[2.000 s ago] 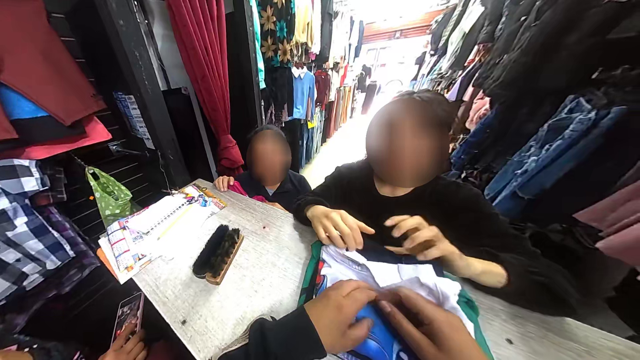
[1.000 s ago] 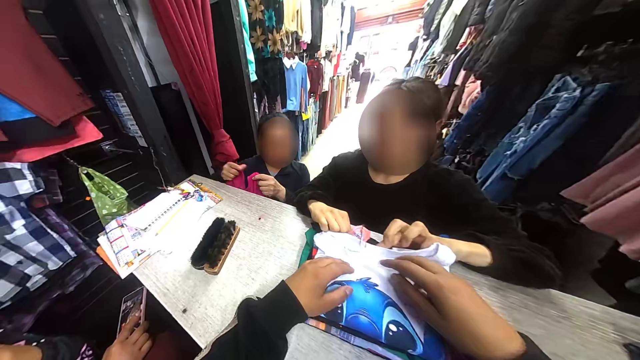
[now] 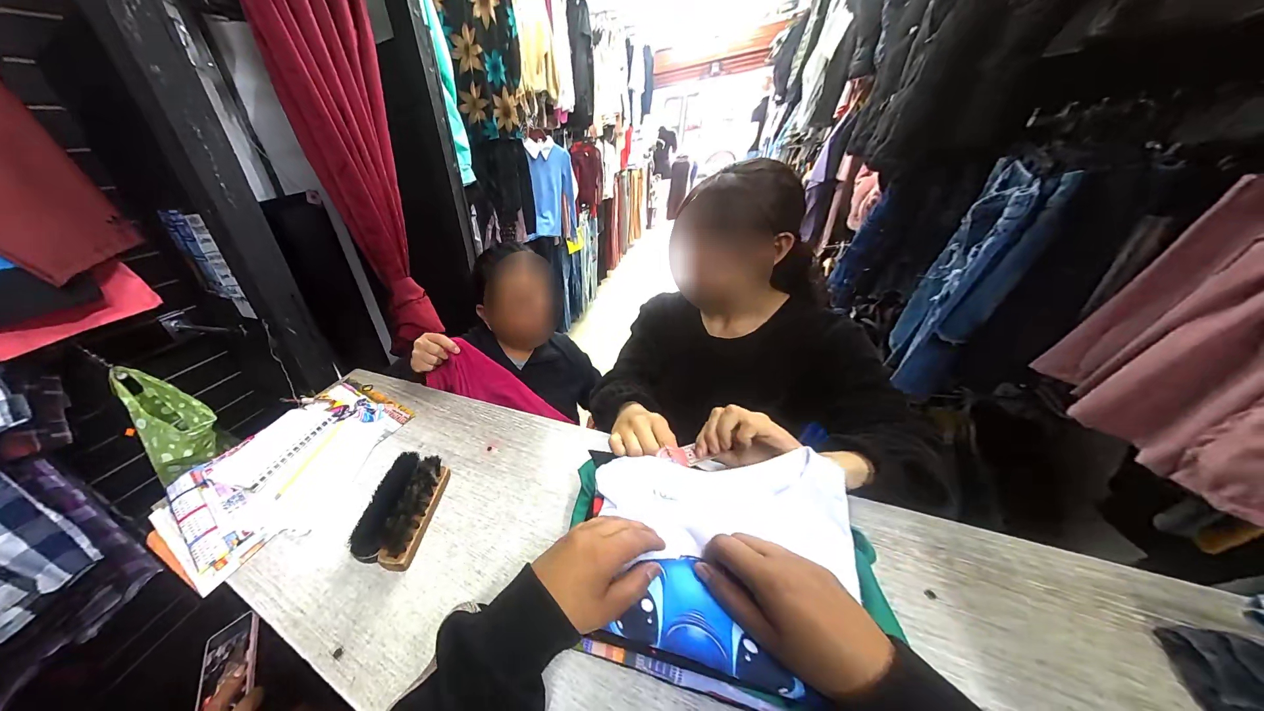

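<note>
A white T-shirt (image 3: pixel 731 499) with a blue cartoon face print lies folded on other garments, among them a green one (image 3: pixel 874 588), on the light wooden table (image 3: pixel 474 504). My left hand (image 3: pixel 597 571) rests on the shirt's left side at the top of the print. On its right side lies my right hand (image 3: pixel 790 612), its fingers curled on the cloth. Across the table, a person in black (image 3: pixel 760 355) has both hands at the shirt's neck, holding a small pink and white item (image 3: pixel 681 453).
Two bristle brushes (image 3: pixel 400 509), papers and a spiral notebook (image 3: pixel 286 454) are on the table's left part. A second person holds magenta cloth (image 3: pixel 494 378) behind the far edge. At lower left, another hand holds a phone (image 3: pixel 227 657). Clothes hang on both sides.
The shirt's print, largely covered by my hands two seconds ago, shows more. My hands have spread apart on the shirt. The second person has raised the magenta cloth at the table's edge.
</note>
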